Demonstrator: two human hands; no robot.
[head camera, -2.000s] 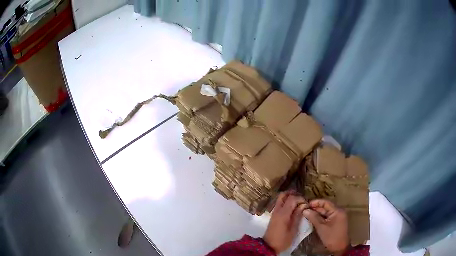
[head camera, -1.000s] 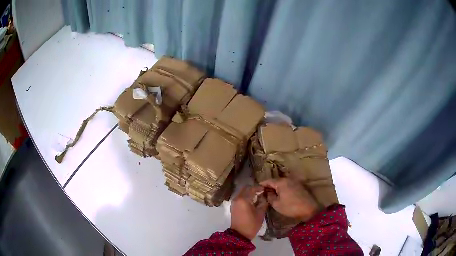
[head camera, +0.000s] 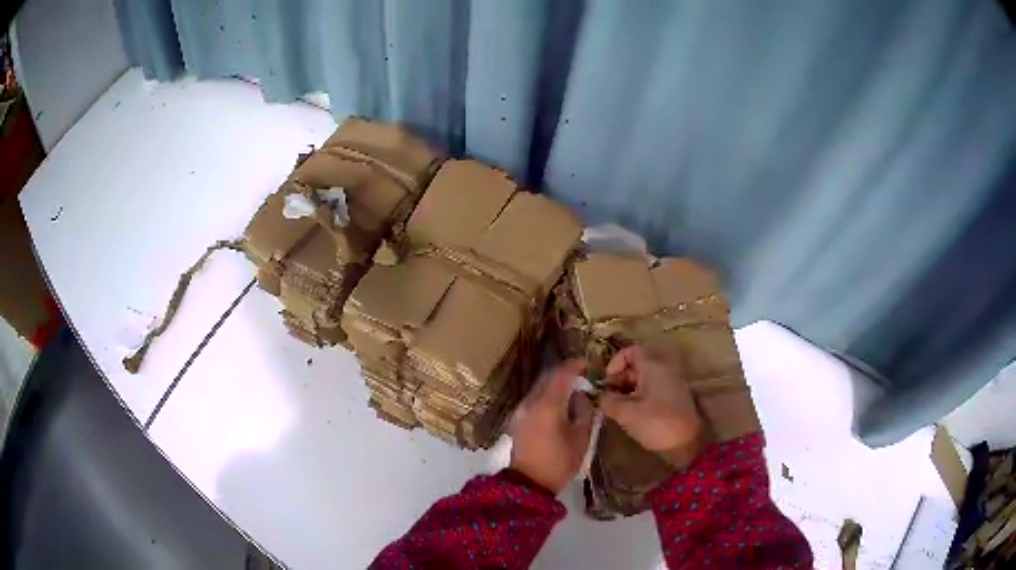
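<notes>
Three bundles of tan cut pieces lie in a row on the white table. The left bundle (head camera: 292, 239) has white scraps on its tie strip. The middle bundle (head camera: 462, 323) is tied around its middle. The right bundle (head camera: 657, 292) is nearest my hands and has a tie strip across it. My left hand (head camera: 548, 432) and my right hand (head camera: 652, 406) meet at the near left side of the right bundle. Their fingers pinch the tie strip (head camera: 602, 384) and a small white piece. The fingertips are partly blurred.
A loose curled strip (head camera: 178, 298) trails left from the left bundle over the white table (head camera: 301, 445). Blue curtains (head camera: 713, 123) hang behind the bundles. A small tan scrap (head camera: 850, 537) lies at the lower right. A dark and tan scrap pile (head camera: 989, 507) is at the right edge.
The camera view has swung right, so the bundles appear further left. My hands stay at the right bundle, and a white piece now shows hanging between them.
</notes>
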